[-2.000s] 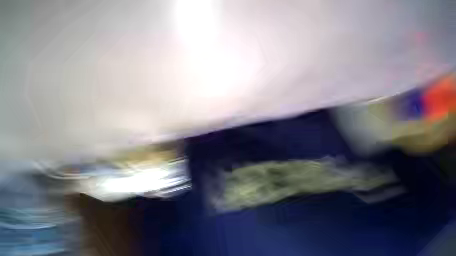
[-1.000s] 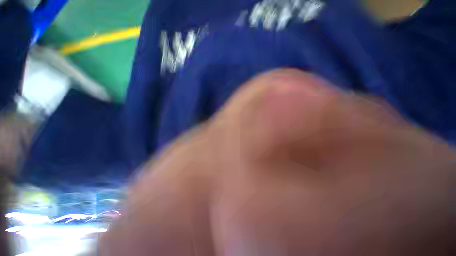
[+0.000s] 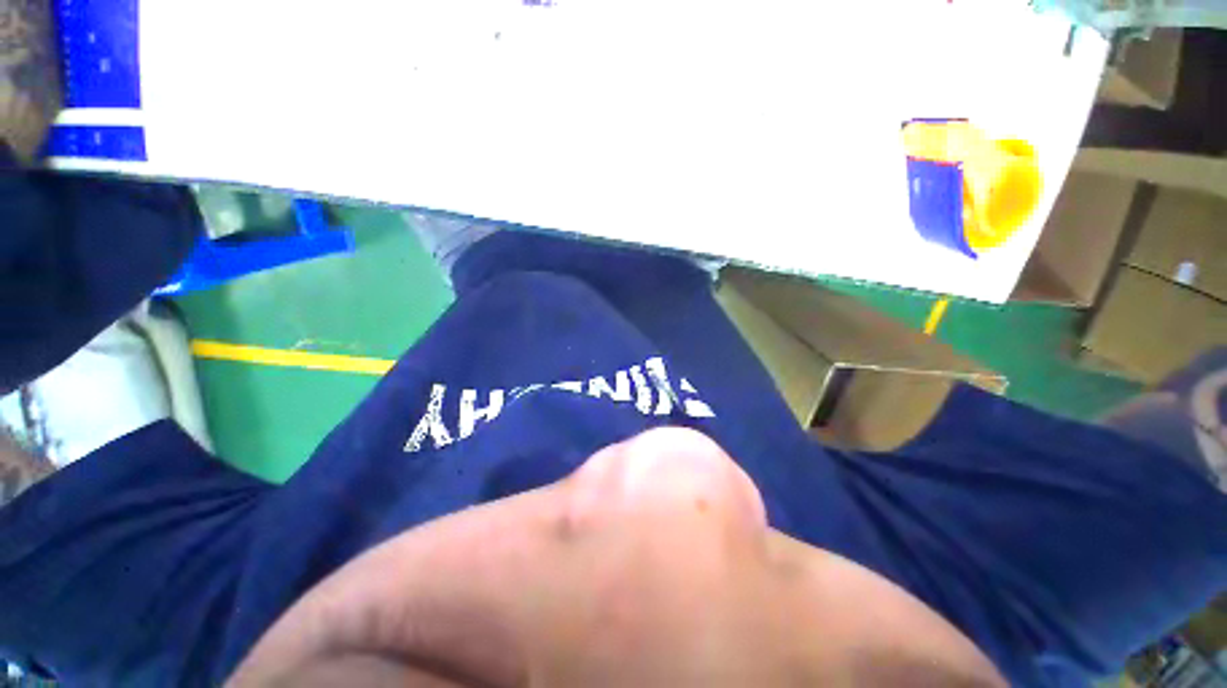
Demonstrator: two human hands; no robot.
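Neither of my hands shows; the picture edge cuts off my arms beyond the navy sleeves. In the head view, the white packing table [image 3: 538, 121] lies in front of me across the top. An orange-yellow ring-shaped thing with a blue-purple side, perhaps a tape dispenser [image 3: 996, 195], lies on the table's right end. Nothing is seen touching it. My navy shirt with white letters and my bare neck fill the lower middle.
A brown cardboard carton [image 3: 881, 352] stands below the table's right end, on the green floor. More cartons [image 3: 1168, 289] are at the right edge. A person's navy sleeve [image 3: 88, 276] is at the left, near a blue frame [image 3: 263, 255]. A blue printed sheet [image 3: 101, 61] covers the table's left end.
The view has swung from blurred close views of cloth and skin to a clearer downward view. The table and the orange-yellow thing now show clearly.
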